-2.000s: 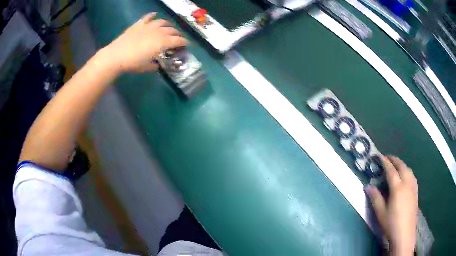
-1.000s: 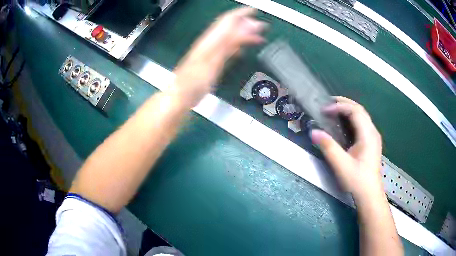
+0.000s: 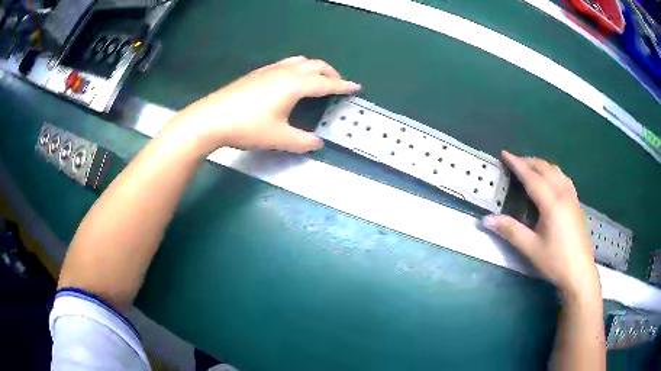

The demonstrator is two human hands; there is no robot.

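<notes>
A cover plate (image 3: 417, 151), a silver bar with rows of small dark holes, lies slantwise over the green belt beside the pale rail. Any jig under it is hidden. My left hand (image 3: 272, 109) is around its left end, thumb and fingers spread near the two long edges. My right hand (image 3: 547, 214) is around its right end in the same way, fingertips close to the corners. Neither hand visibly closes on it; light contact cannot be ruled out.
A four-position jig (image 3: 69, 153) lies on the green bench at left, below a machine corner with a red button (image 3: 75, 81). Another holed plate (image 3: 607, 238) is right of my right hand. A red bin (image 3: 600, 13) is at the far right.
The plate, blurred and tilted in my right hand before, now lies level where the jig with black-rimmed round parts showed. My left hand has come to its left end. The view has shifted right.
</notes>
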